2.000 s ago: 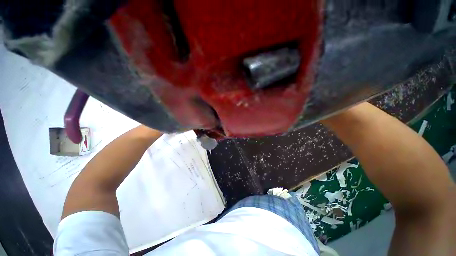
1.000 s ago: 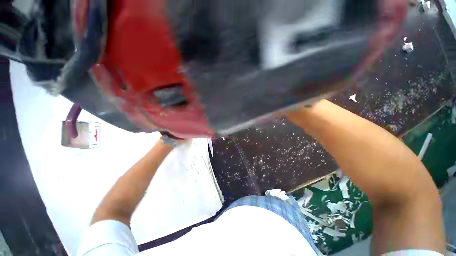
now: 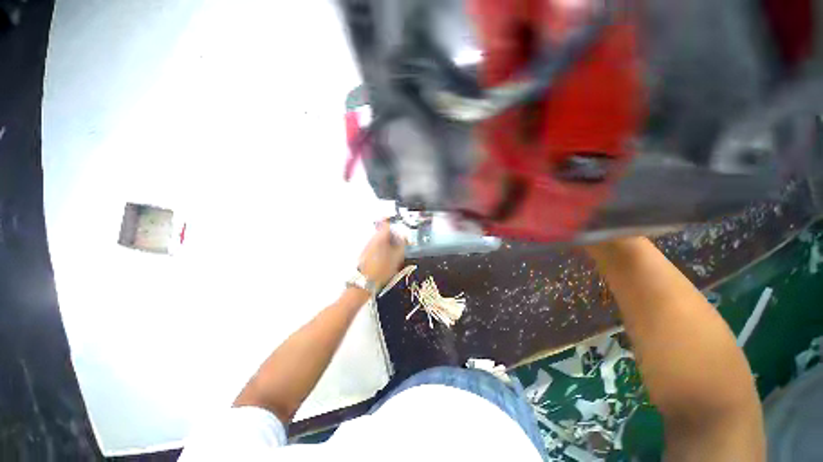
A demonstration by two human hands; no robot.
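Note:
The red and black cutting machine (image 3: 559, 117) fills the upper right, blurred. Its silver base plate (image 3: 456, 236) shows below the motor at the lay's edge. My left hand (image 3: 383, 256) is at the edge of the white fabric lay (image 3: 226, 180), beside the base plate; its fingertips are unclear, so I cannot tell if they hold anything. My right forearm reaches up under the motor, which hides my right hand. A fanned bundle of thin cream offcuts (image 3: 438, 302) lies on the dark table just right of my left wrist.
A small open box (image 3: 146, 227) sits on the lay at the left. A red curved lever (image 3: 354, 144) juts over the lay. The dark table (image 3: 514, 298) is lint-speckled. White scraps (image 3: 591, 411) litter the green floor at the lower right.
The machine has moved right and uncovered more of the lay. My left hand has come out from behind it, moving right. The cream strips and base plate now show.

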